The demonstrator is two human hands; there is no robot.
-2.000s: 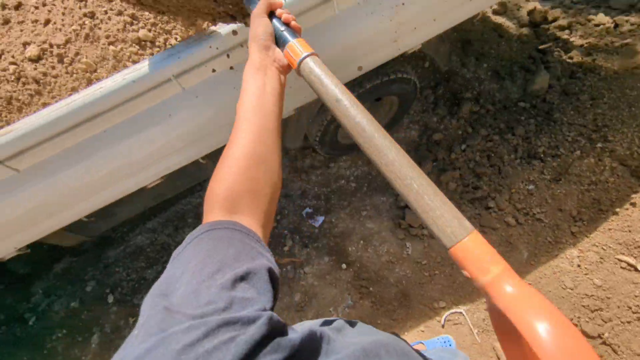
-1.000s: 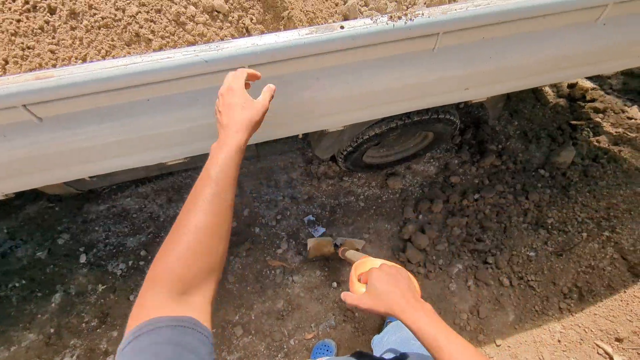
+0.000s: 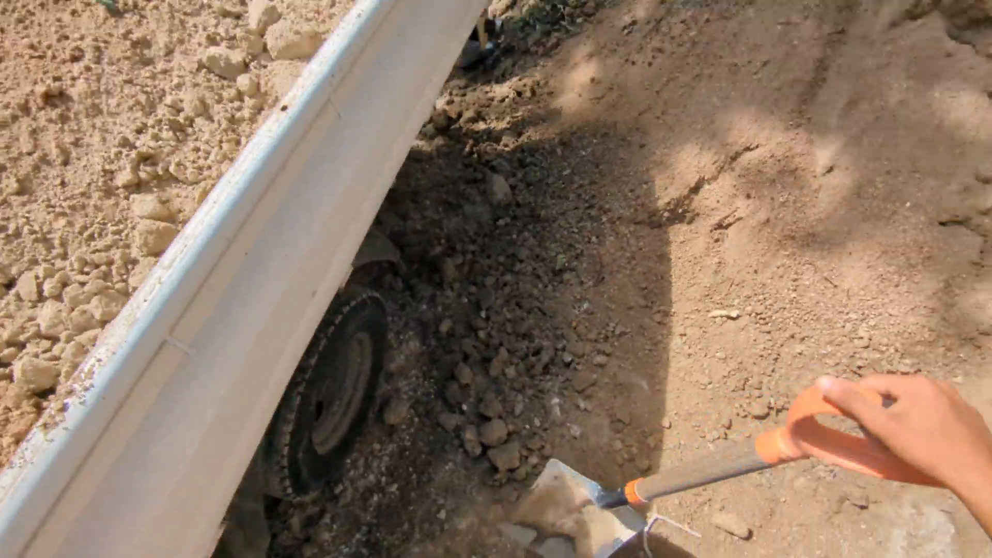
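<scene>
At the lower right, my right hand (image 3: 922, 426) grips the orange D-shaped handle of a shovel (image 3: 701, 474). The shovel slants down to the left, and its dusty metal blade (image 3: 577, 508) lies low over the soil at the bottom, half in shade. The shaft is grey-brown with an orange collar near the blade. My left hand is outside the view.
A whitish metal side panel (image 3: 248, 287) of a vehicle bed runs diagonally across the left. Behind it lies heaped soil with stones (image 3: 116, 170). Under the panel is a tyre (image 3: 333, 395), beside loose clods (image 3: 496, 430). A pale cord (image 3: 673, 525) lies near the blade.
My left hand, free of the shaft a second ago, has left the view. My right hand still holds the shovel's handle. The view has turned strongly to the right.
</scene>
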